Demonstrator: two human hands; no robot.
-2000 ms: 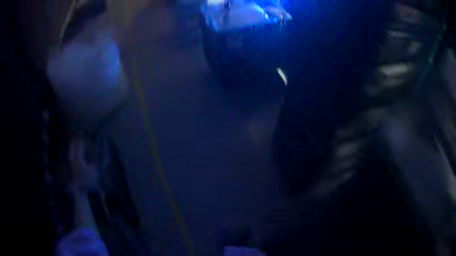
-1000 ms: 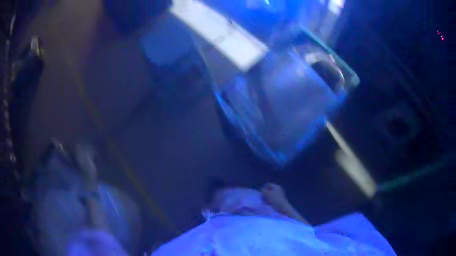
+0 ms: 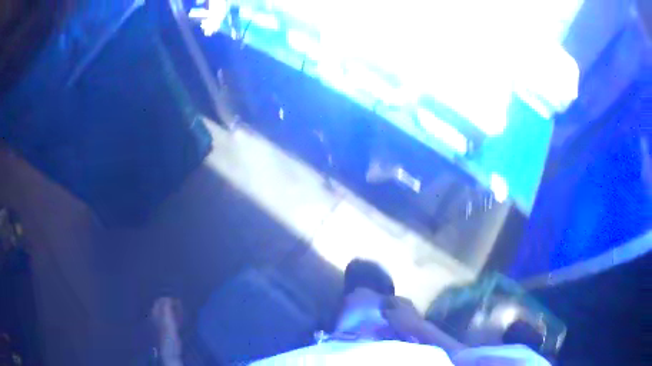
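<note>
The table [image 3: 525, 154] is at the upper right, with a cyan-green surface along its edge. White shapes stand on it, washed out by strong glare, so I cannot tell them apart. My left hand [image 3: 166, 313] is low at the left, blurred and away from the table. My right hand [image 3: 397, 311] is close to my body at the lower middle, beside a dark rounded shape [image 3: 368, 275]. The fingers of both hands are too blurred to read, and I cannot make out anything held.
A pale strip [image 3: 286, 193] runs on the floor below the table. A large dark teal shape [image 3: 107, 136] is at the upper left. A blue block-like object [image 3: 250, 314] is at the lower left. A green-rimmed container [image 3: 561, 339] is at the lower right. Blue sheeting [image 3: 593, 179] hangs at the right.
The view has turned from the dark floor to the brightly lit table. The open container at the upper middle is gone from there. My right hand stays near my body.
</note>
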